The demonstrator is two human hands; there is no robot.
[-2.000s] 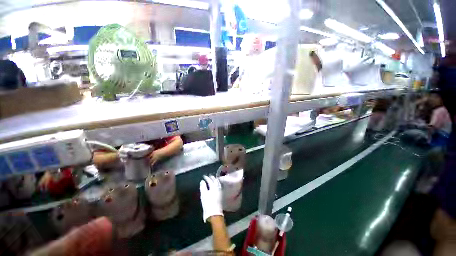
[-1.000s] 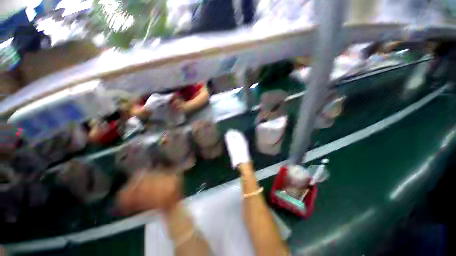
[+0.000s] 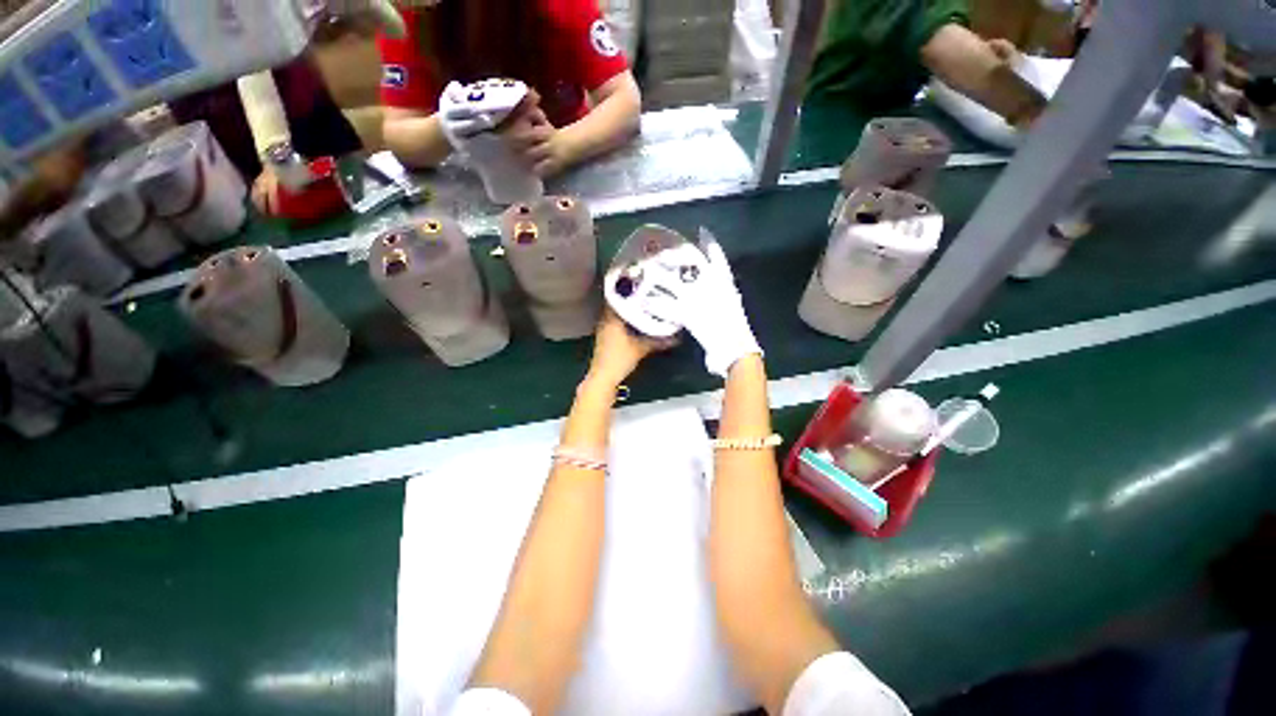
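A white appliance unit (image 3: pixel 647 287) stands on the green belt in front of me, its end panel with dark round ports facing up toward me. My bare left hand (image 3: pixel 620 347) is on its lower left side, partly hidden by the unit. My gloved right hand (image 3: pixel 717 311) lies against its right side and top, with the fingers over the panel edge. The white sheet (image 3: pixel 644 560) lies below my forearms.
Similar units stand left (image 3: pixel 549 266) and right (image 3: pixel 875 259). A slanted grey post (image 3: pixel 1036 182) rises beside a red tray (image 3: pixel 910 506) with a bottle and pale-blue block. A coworker in red (image 3: pixel 588 84) holds a unit opposite.
The view has tilted down toward the belt. My left hand has moved forward from the left, and both hands are now at a unit. My right hand was empty before.
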